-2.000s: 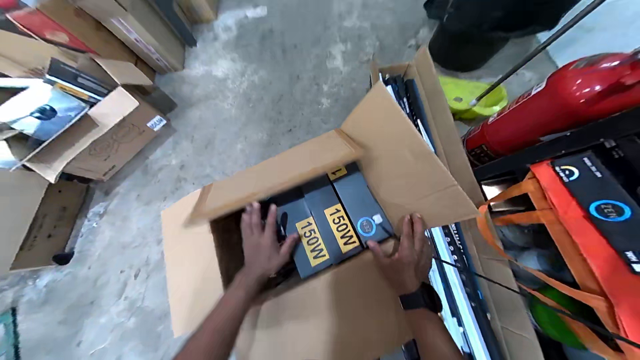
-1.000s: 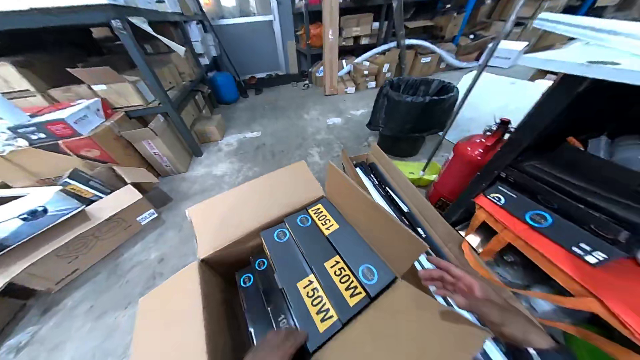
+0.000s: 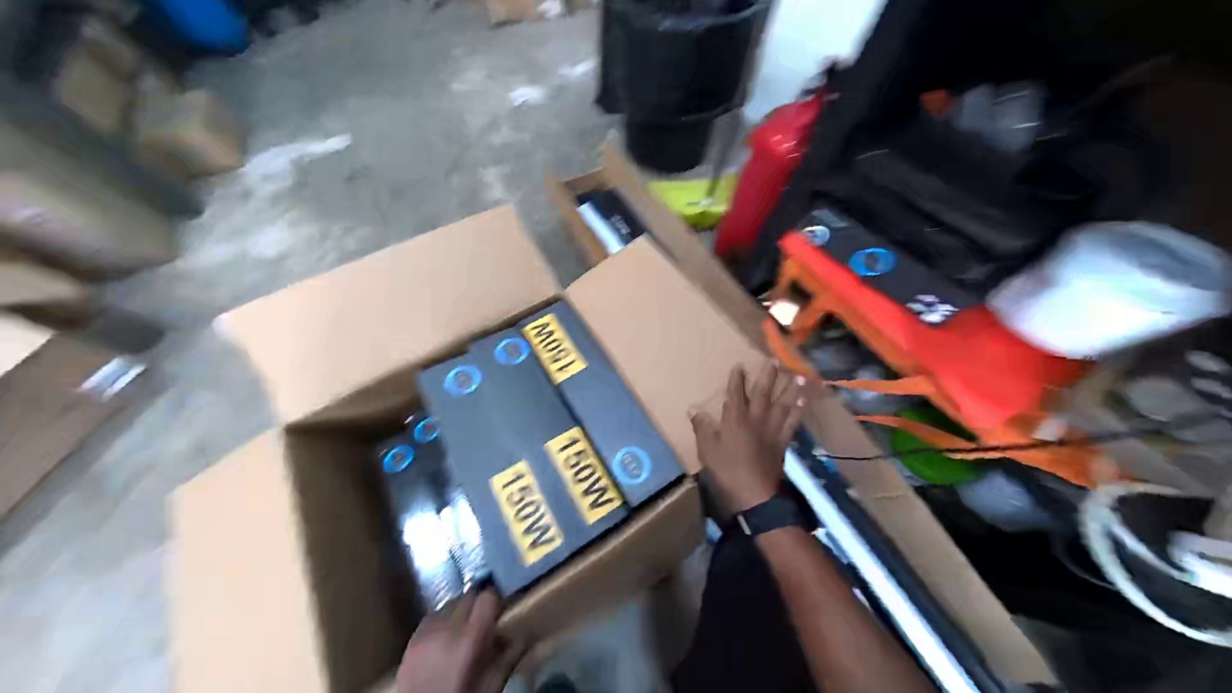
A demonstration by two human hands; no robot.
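Note:
An open cardboard carton (image 3: 366, 385) stands before me, holding several dark product boxes. Those with yellow 150W labels (image 3: 527, 510) lie side by side at the right; smaller glossy dark boxes (image 3: 438, 539) sit lower at the left. My left hand (image 3: 460, 640) is at the carton's near edge by the smaller boxes; its fingers are partly hidden, and whether it grips one does not show. With fingers spread, my right hand (image 3: 749, 433) rests against the right flap (image 3: 664, 337), holding nothing. A dark watch (image 3: 770, 517) is on that wrist.
A long carton (image 3: 924, 549) with long narrow items runs along the right side. Beyond it are a red bag (image 3: 924, 366) with orange straps, a dark box (image 3: 866, 260) on it, and a red fire extinguisher (image 3: 770, 173). A black bin (image 3: 679, 77) stands ahead; other cartons (image 3: 58, 404) lie left.
My right hand has moved from above the long carton, where it was a second ago, onto the right flap. The view has tilted down and is blurred.

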